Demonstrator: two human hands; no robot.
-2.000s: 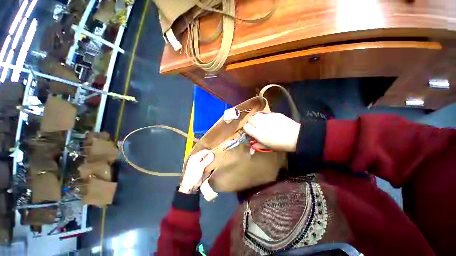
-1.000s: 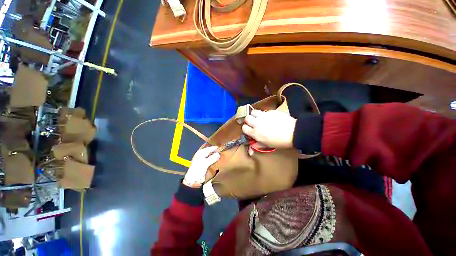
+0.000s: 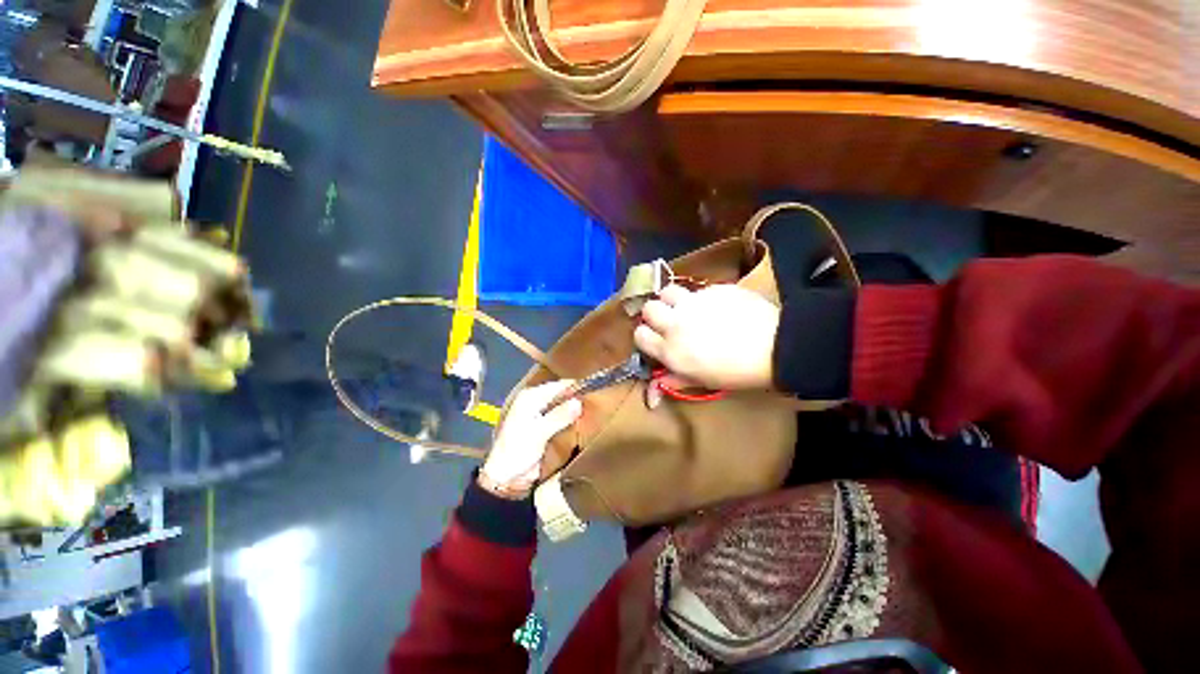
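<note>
A tan handbag (image 3: 698, 454) lies on the lap with its mouth open, a short top handle (image 3: 803, 217) at its far end and a long thin strap (image 3: 349, 316) looping out to the left. White wraps (image 3: 559, 511) show at the handle bases. My right hand (image 3: 711, 336) is closed around pliers (image 3: 612, 378) with dark jaws and a red handle, over the bag mouth. The jaws point towards my left hand (image 3: 526, 437), which pinches the bag's edge. The jaw tips are hidden at my left fingertips.
A glossy wooden desk (image 3: 842, 53) with coiled tan straps (image 3: 605, 82) on its edge stands ahead. A blue bin (image 3: 540, 244) is on the floor below it. At left, a blurred yellowish bundle (image 3: 158, 303) and a walking person's shoe (image 3: 465, 366) show near racks.
The view has shifted, so the desk sits higher in the frame. A blurred bundle and a person's shoes have appeared at left. The right hand keeps hold of the pliers, the left the bag edge.
</note>
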